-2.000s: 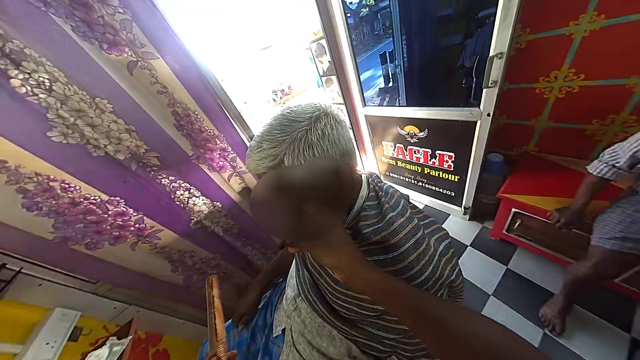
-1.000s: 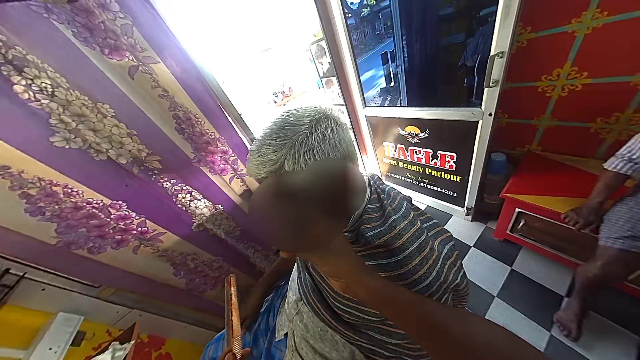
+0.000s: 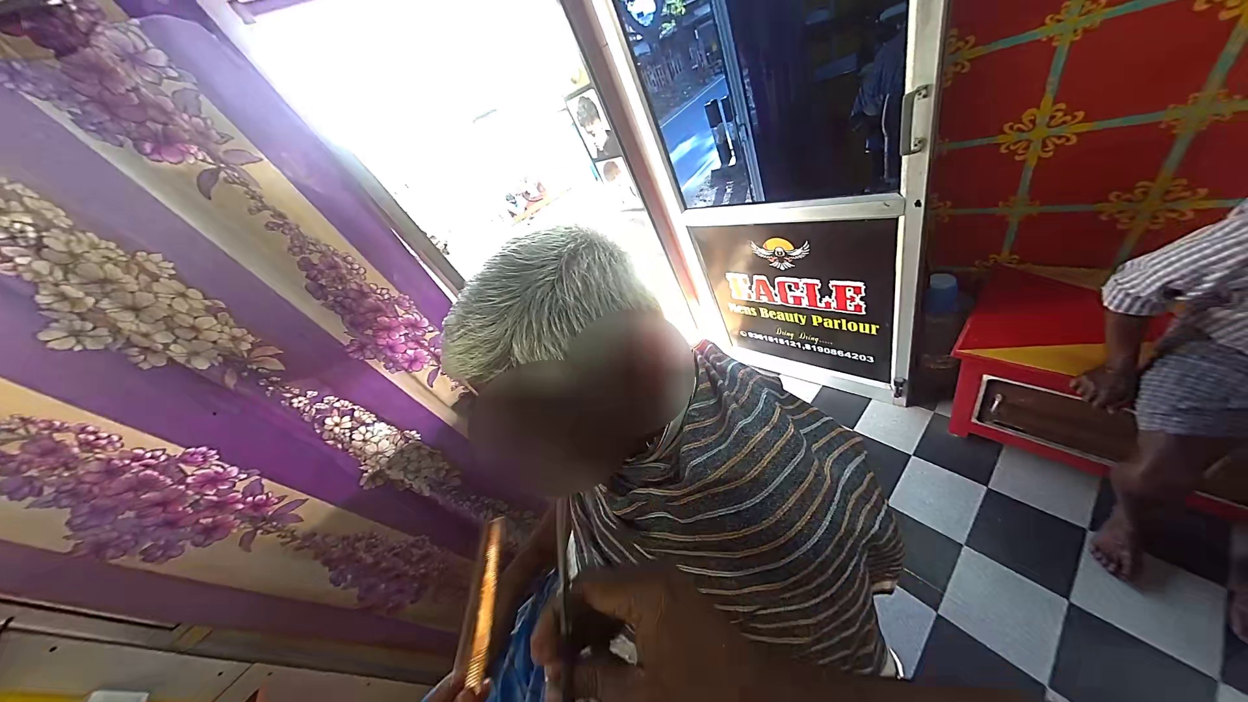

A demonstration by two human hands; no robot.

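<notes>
A seated person with short grey hair (image 3: 551,292) wears a striped cloth (image 3: 780,487) over the shoulders; the face is blurred. My left hand (image 3: 458,688), mostly cut off by the bottom edge, grips a narrow orange-brown comb (image 3: 485,604) that stands nearly upright in front of the person. To its right, my right hand (image 3: 634,624) is in front of the person's chest, its fingers curled around a thin dark tool (image 3: 563,585) pointing up, probably scissors. Neither the comb nor the tool's handles show clearly.
A purple floral curtain or panel (image 3: 244,322) fills the left side. Behind the person is a glass door (image 3: 795,210) with a sign on its lower panel. At right, another person (image 3: 1185,341) sits by a red bench (image 3: 1024,322) above a checkered floor (image 3: 1014,526).
My right hand has moved down from the person's face to in front of the chest, and the thin dark tool now shows in it. My left hand still holds the comb low down.
</notes>
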